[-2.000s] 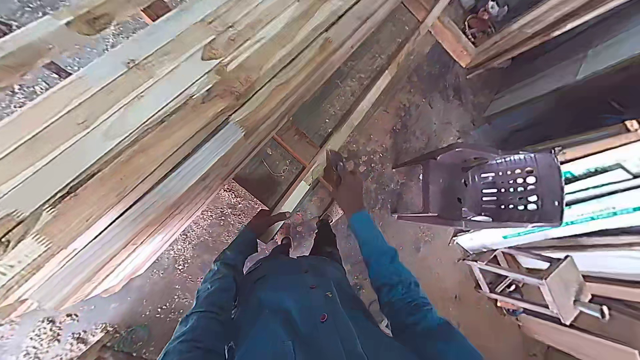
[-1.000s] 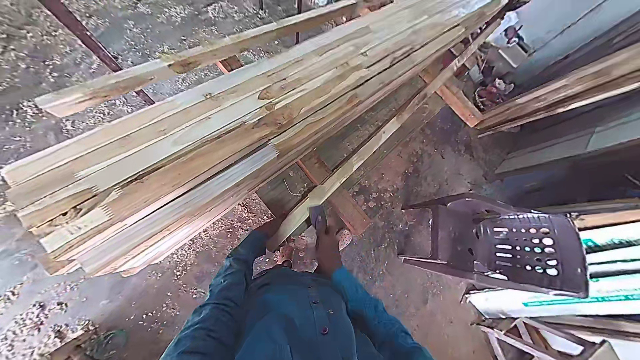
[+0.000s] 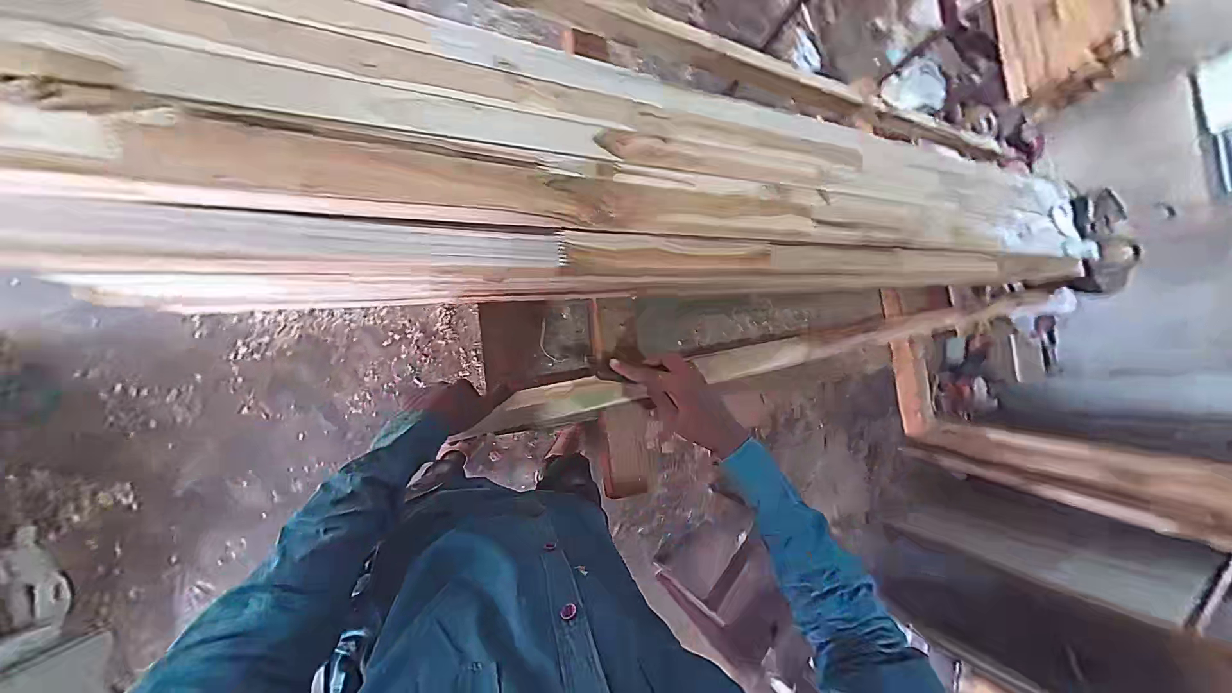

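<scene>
A long narrow wooden strip (image 3: pixel 770 358) slants away from my body to the right, below the edge of a broad stack of pale boards (image 3: pixel 674 207). My left hand (image 3: pixel 450 404) grips the strip's near end. Over the strip, a short way from that end, my right hand (image 3: pixel 681 399) lies with a finger stretched across the wood. A small dark shape shows at the fingertip; blur hides whether the right hand holds it. Beneath the strip a short wooden crosspiece (image 3: pixel 628 452) sticks out towards my feet.
Wood shavings are scattered on the floor (image 3: pixel 241 414). A wooden frame (image 3: pixel 910 385) stands to the right, with long timber pieces (image 3: pixel 1088 472) beside it. The dark plastic chair (image 3: pixel 712 577) is partly behind my right forearm. Cluttered objects lie at the far end of the boards.
The view has swung strongly. A dark tool showed in my right hand in the earlier frames; now fingers are extended over the strip. My left hand stays at the strip's near end.
</scene>
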